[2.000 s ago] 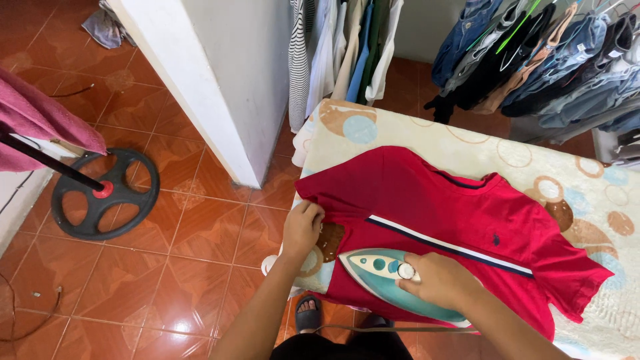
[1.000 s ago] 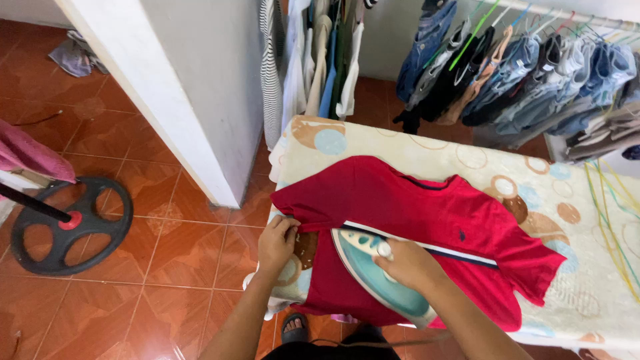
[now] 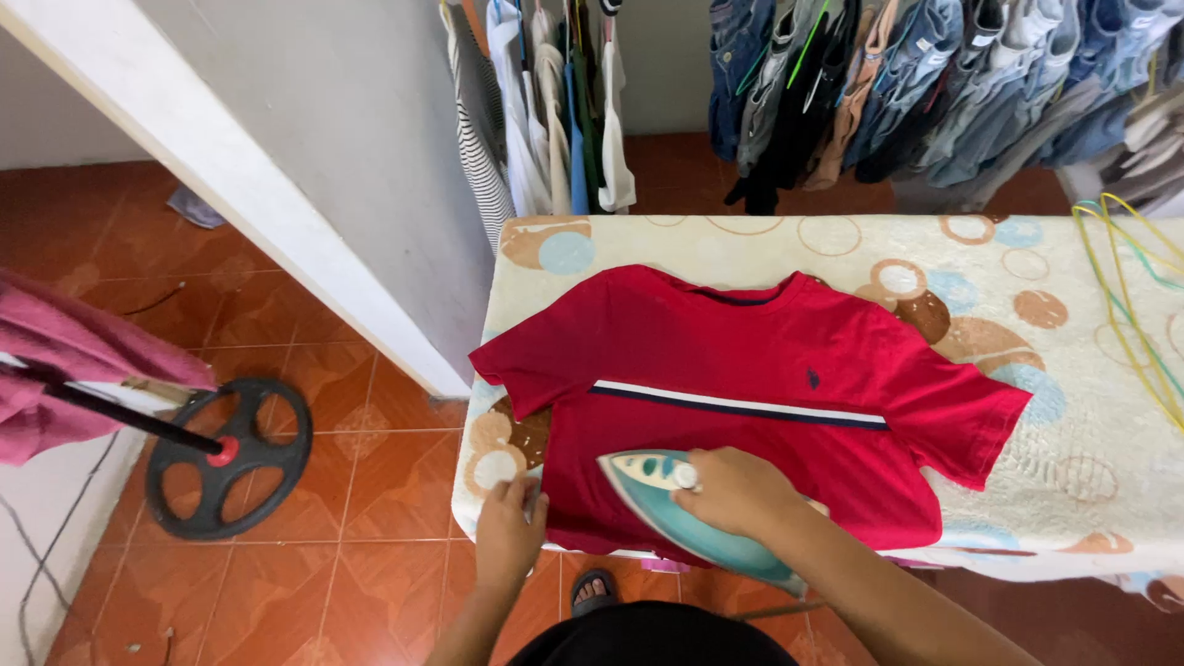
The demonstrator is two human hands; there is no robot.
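Observation:
A red short-sleeved T-shirt with a white and navy chest stripe lies spread on a patterned cloth over a table or board. My right hand is closed around the handle of a teal and white clothes iron. The iron rests on the lower part of the shirt, below the stripe, its tip pointing to the upper left. At the shirt's lower left side edge is my left hand, fingers bent near the hem; whether they pinch the fabric cannot be told.
Yellow and green wire hangers lie on the cloth at the right. Shirts and jeans hang behind. A wall corner stands at the left, beyond it a black wheel-shaped base and a pink cloth.
My left hand has moved down along the shirt's left edge, from near the sleeve towards the hem. The right hand still holds the iron on the lower shirt. The view has shifted.

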